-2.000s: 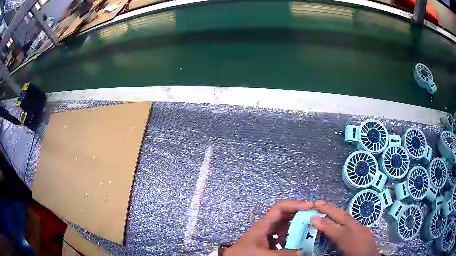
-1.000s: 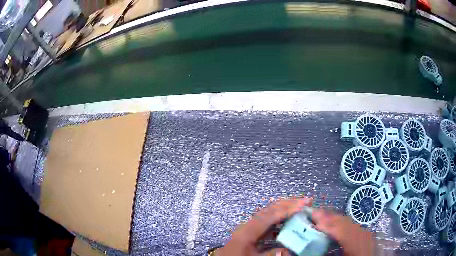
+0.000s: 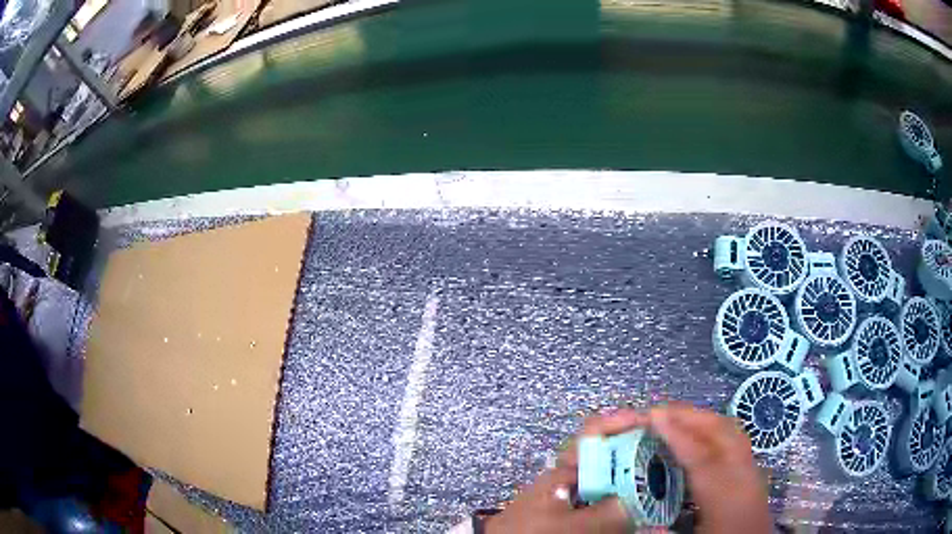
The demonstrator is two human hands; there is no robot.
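A pale teal fan head assembly [image 3: 652, 482] is between my two hands at the bottom of the view, right of centre. Its spoked grille with a dark centre faces up and to the right, and its square neck block [image 3: 599, 466] points left. My left hand [image 3: 558, 499] holds it from the left and below, by the neck. My right hand [image 3: 715, 459] curls round its right and upper side. The lower part of the fan head and parts of both hands are cut off by the picture's edge.
Many teal fan heads [image 3: 772, 411] lie clustered at the right on the bubble-wrap bench cover [image 3: 501, 344]. A flat cardboard sheet [image 3: 198, 355] with specks lies at the left. Beyond a white rail [image 3: 522, 190] runs the green conveyor belt [image 3: 470, 115], with one fan head [image 3: 917, 138] at far right.
The fan head has turned in my hands, from its neck block facing up to the spoked grille showing and the neck pointing left. The fan head on the belt has moved slightly right.
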